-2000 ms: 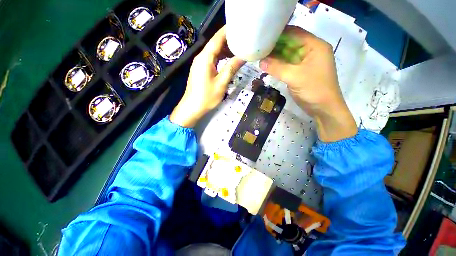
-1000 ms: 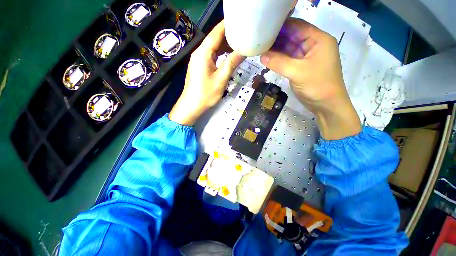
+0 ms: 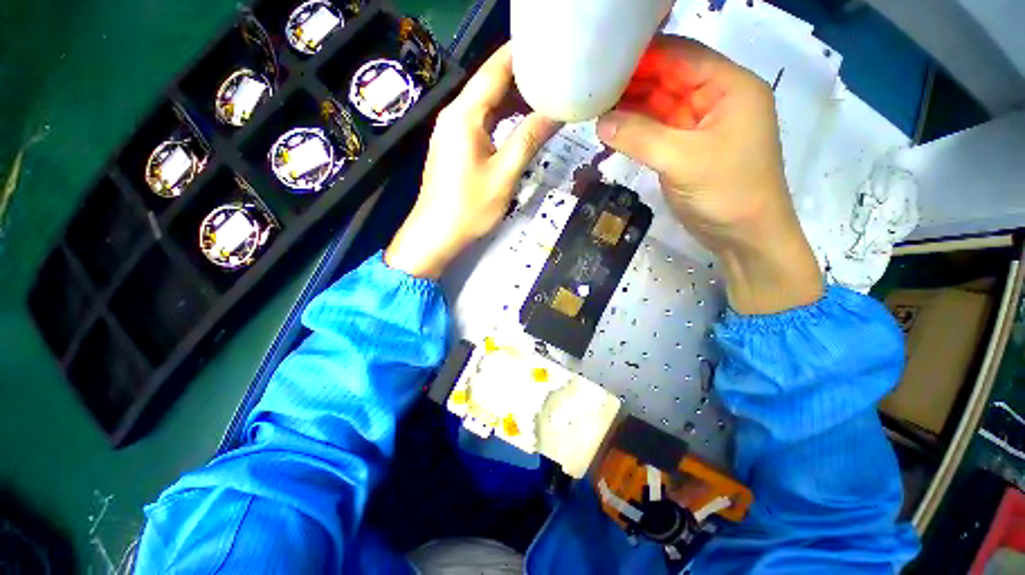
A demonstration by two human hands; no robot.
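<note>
My left hand [image 3: 472, 169] and my right hand [image 3: 719, 157] are bare and raised on either side of the thick white machine head [image 3: 582, 56]. The head hides the left fingertips and part of the right fingers. A small pale, shiny piece [image 3: 508, 131] shows between my left thumb and fingers; I cannot tell if it is gripped. My right thumb and fingers are bent inward, with red light on the palm; nothing held is visible. Below the hands, a black rectangular fixture block [image 3: 587, 270] with two tan squares lies on the white perforated plate [image 3: 663, 337].
A black compartment tray [image 3: 202, 320] at left holds several round electronic units [image 3: 234, 235]; some pockets are empty. A yellow-spotted pale block [image 3: 528, 399] and an orange fixture [image 3: 674, 483] with dark and silver parts sit near the front. Crumpled clear plastic [image 3: 882, 225] and a carton [image 3: 939, 348] are at right.
The light on my right palm has gone from green to purple to red. My right hand has shifted slightly right. My left hand stays beside the machine head.
</note>
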